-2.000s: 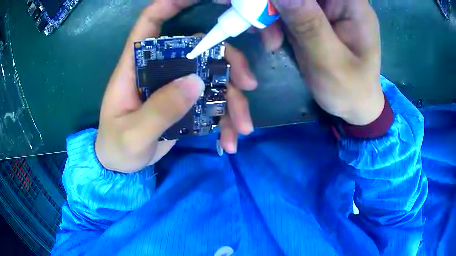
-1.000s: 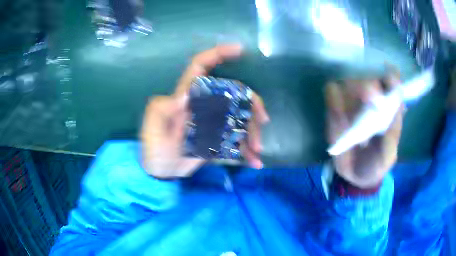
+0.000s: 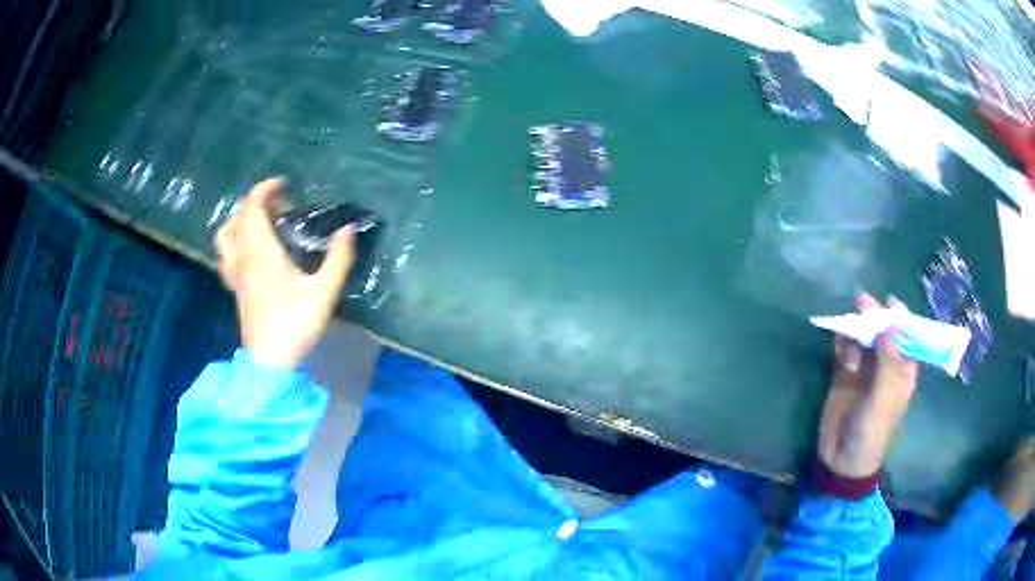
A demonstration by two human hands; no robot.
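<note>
My left hand (image 3: pixel 280 272) is at the left of the bench, with thumb and fingers around a dark circuit board (image 3: pixel 326 227). The board is at or just above the clear plastic film (image 3: pixel 392 255); blur hides whether it touches. My right hand (image 3: pixel 868 392) is at the right and holds a white and blue adhesive tube (image 3: pixel 925 337), its long white nozzle pointing left. Another circuit board with a dark block (image 3: pixel 571 166) lies on the green bench near the centre.
More boards lie at the upper left (image 3: pixel 420 102), upper right (image 3: pixel 785 85) and right (image 3: pixel 957 301). A clear plastic sheet (image 3: pixel 823 221) is at centre right. White paper (image 3: pixel 908 125) runs along the far side. Another person's hand (image 3: pixel 1018 477) shows at the right edge.
The view has widened and tilted. My left hand has moved left with the board, out to the plastic film. My right hand and the tube have moved away from the board to the right.
</note>
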